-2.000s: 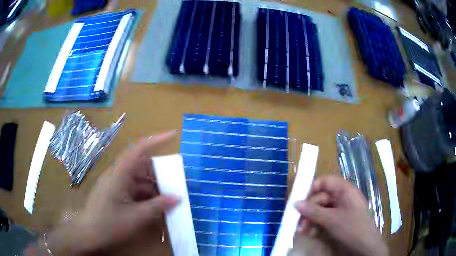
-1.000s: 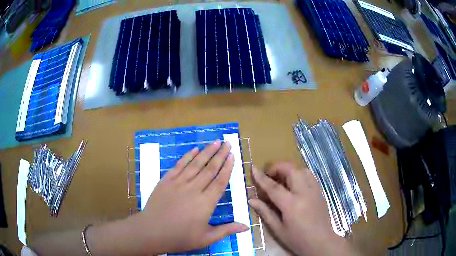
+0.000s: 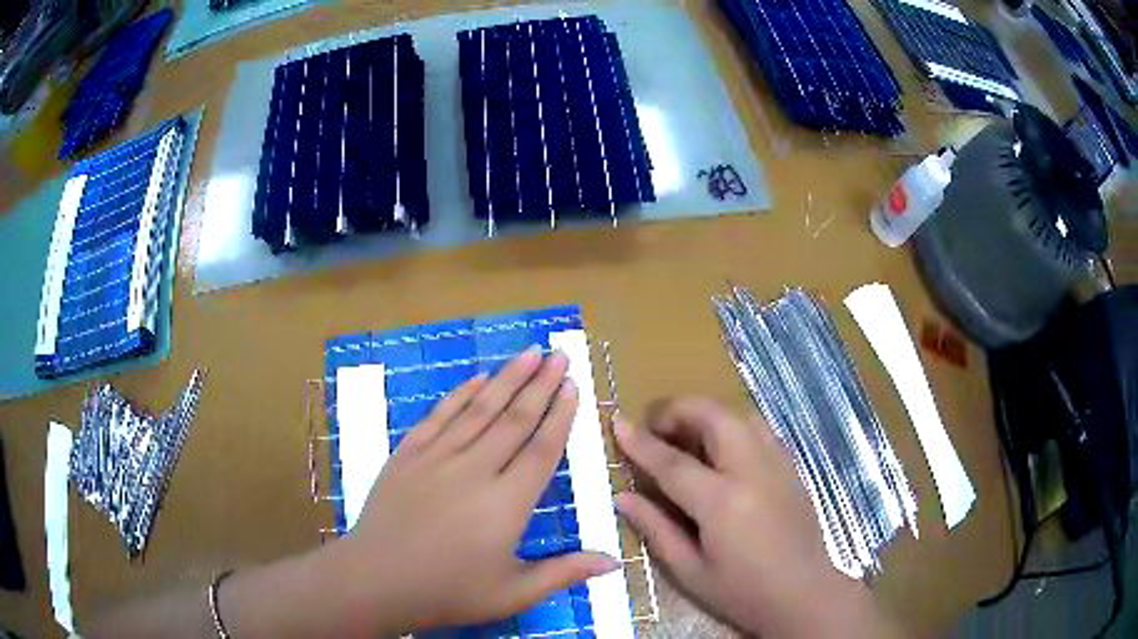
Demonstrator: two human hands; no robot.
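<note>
A bright blue cell assembly (image 3: 481,335) lies flat in front of me, with silver ribbon and lead ends sticking out along both sides. One white strip (image 3: 362,424) lies near its left edge and another white strip (image 3: 584,462) along its right edge. My left hand (image 3: 481,493) lies flat across the assembly, its fingertips and thumb pressing on the right strip. My right hand (image 3: 736,518) is at the assembly's right edge, thumb and index finger bent close to the leads; whether it pinches anything cannot be told.
Silver ribbon bundles lie right (image 3: 824,424) and left (image 3: 131,462), each beside a spare white strip. Two dark cell stacks (image 3: 343,144) sit on a pale mat (image 3: 699,137). Finished assemblies (image 3: 106,262) are left. A white bottle (image 3: 911,200), grey round device (image 3: 998,237) and black cords are right.
Two seconds ago each hand held a white strip above the assembly's sides. Now both strips lie on it and my left hand presses the right one. Since one second ago the hands have barely moved.
</note>
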